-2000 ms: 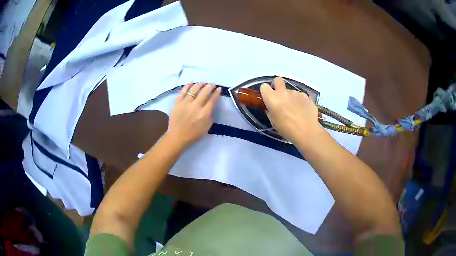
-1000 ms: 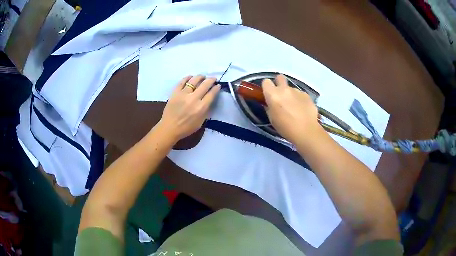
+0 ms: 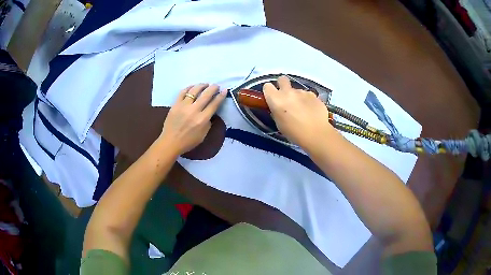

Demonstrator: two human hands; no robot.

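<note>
A jacket front panel (image 3: 269, 188) lies white side up on the brown table. An open navy seam strip (image 3: 269, 146) runs along it, with the curved armhole notch left of it. The steam iron (image 3: 251, 119) lies flat on the panel, its tip pointing left, on the upper seam. My right hand (image 3: 296, 110) grips its orange-brown handle. My left hand (image 3: 188, 118), with a ring, lies on the panel just left of the iron's tip, fingertips at the seam and holding nothing. The seam under the iron is hidden.
Waiting panels (image 3: 102, 70), white and navy, are layered at the upper left. Panels with navy strips (image 3: 72, 156) hang at the lower left edge. The hose (image 3: 358, 128), wrapped in blue-grey rag (image 3: 430, 146), runs right from the iron. Brown table cloth (image 3: 377, 48) surrounds the panel.
The iron and my right hand have moved left along the seam, and my left hand has drawn back left. The panel has shifted right in view since the earliest frame, showing more of the armhole.
</note>
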